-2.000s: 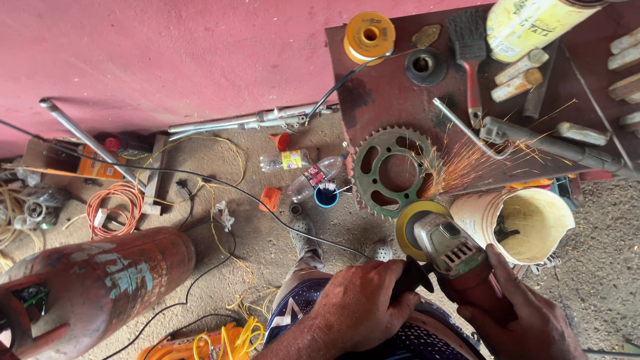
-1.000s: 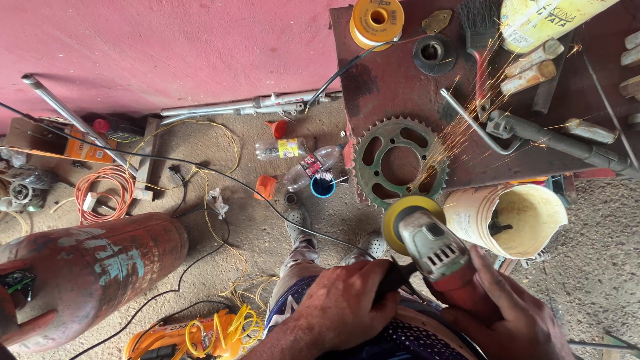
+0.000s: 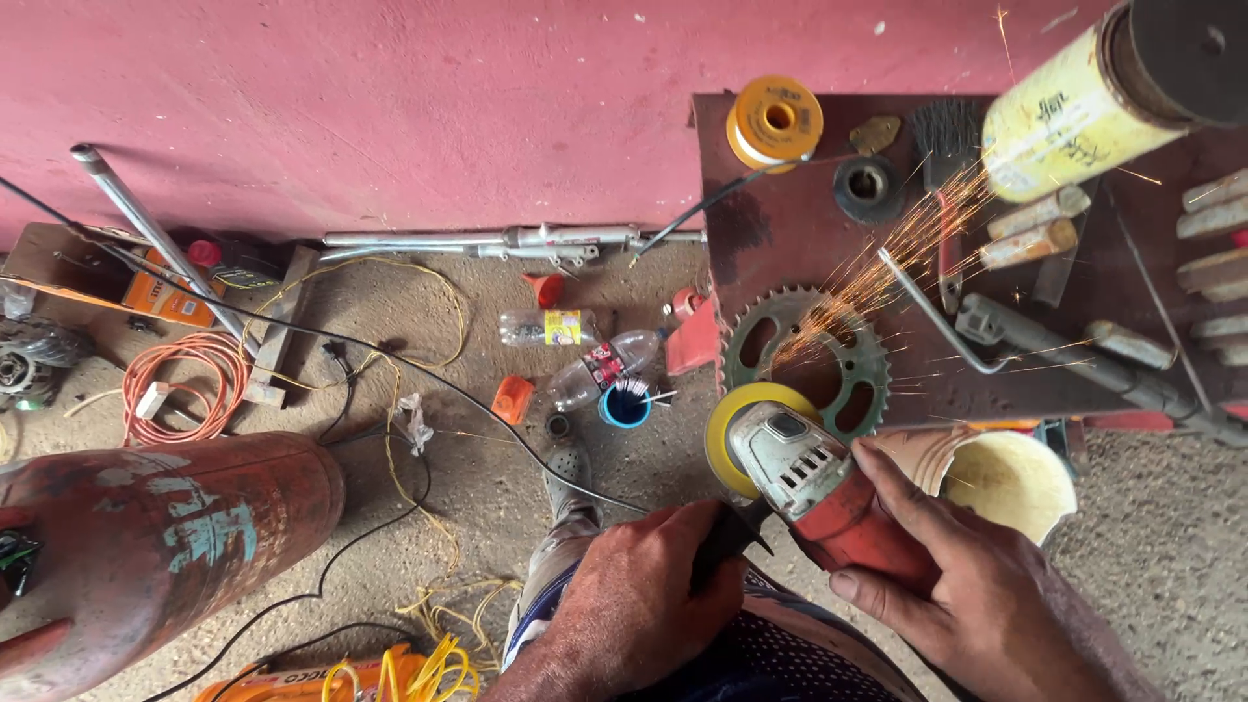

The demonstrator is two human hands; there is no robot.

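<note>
An angle grinder point(image 3: 814, 478) with a yellow disc point(image 3: 733, 434) is held between both hands. My left hand point(image 3: 648, 585) wraps around its black side handle, and my right hand point(image 3: 936, 565) grips the red body. The disc meets the near-left edge of a green toothed metal sprocket point(image 3: 848, 341), and orange sparks fly up and to the right across it. The sprocket lies at the left edge of a dark red metal table point(image 3: 780, 234). Where exactly the disc touches is partly hidden by the grinder head.
On the table are a wire spool point(image 3: 775, 122), a brush point(image 3: 946, 146), a bent metal rod point(image 3: 941, 312) and a yellow cylinder point(image 3: 1082, 107). A cream bucket point(image 3: 1014, 483) stands beside it. A gas cylinder point(image 3: 175, 546), cables and plastic bottles point(image 3: 604, 370) are on the ground.
The grinder has shifted along the sprocket's near edge toward the left. The sparks, low and to the right earlier, now stream more steeply up across the sprocket. Both hands keep their hold.
</note>
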